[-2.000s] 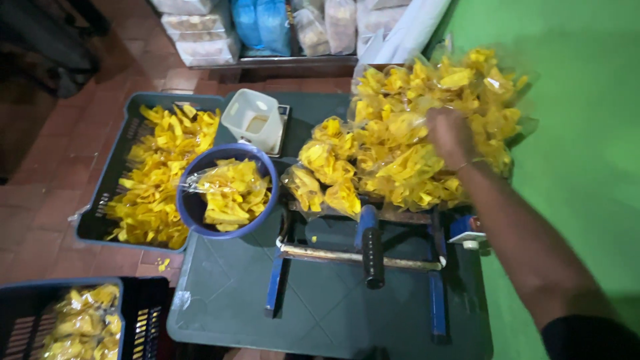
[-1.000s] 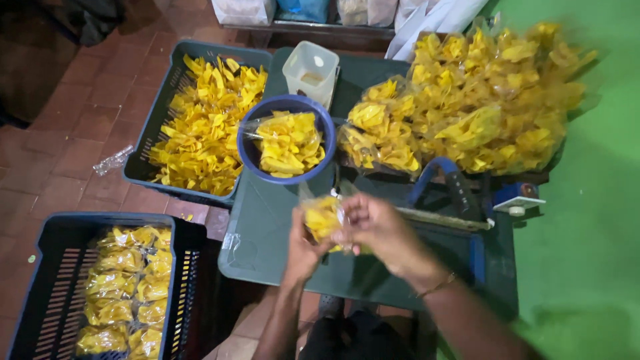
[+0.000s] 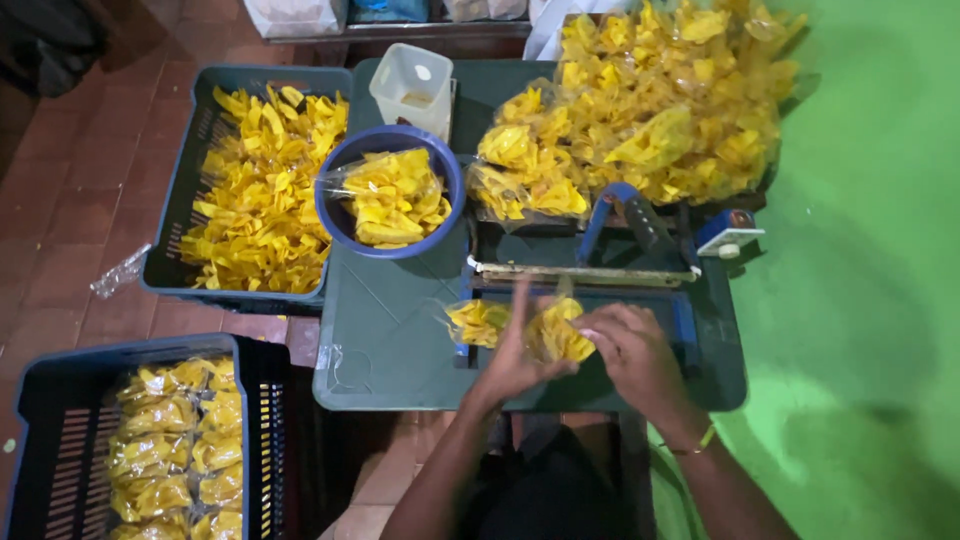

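Observation:
My left hand point(image 3: 517, 356) and my right hand point(image 3: 626, 345) are both on a clear plastic bag of yellow chips point(image 3: 562, 330), in front of a bar heat sealer point(image 3: 585, 274) with a black handle. Just left of my left hand, a second small bag of chips point(image 3: 476, 321) lies over the sealer's blue frame. A large pile of filled bags point(image 3: 675, 105) rests behind the sealer. To its left, a purple bowl point(image 3: 326, 214) contains chips and a clear bag.
A dark crate point(image 3: 161, 262) of loose chips stands left of the green table point(image 3: 390, 375). Another crate point(image 3: 135, 349) at lower left holds rows of filled bags. A translucent square container point(image 3: 390, 82) stands behind the bowl. A green surface point(image 3: 855, 300) lies at right.
My right hand has come from the bag pile to the front of the table. Both hands have moved from beside the sealer to in front of its bar. A second small bag now shows beside them.

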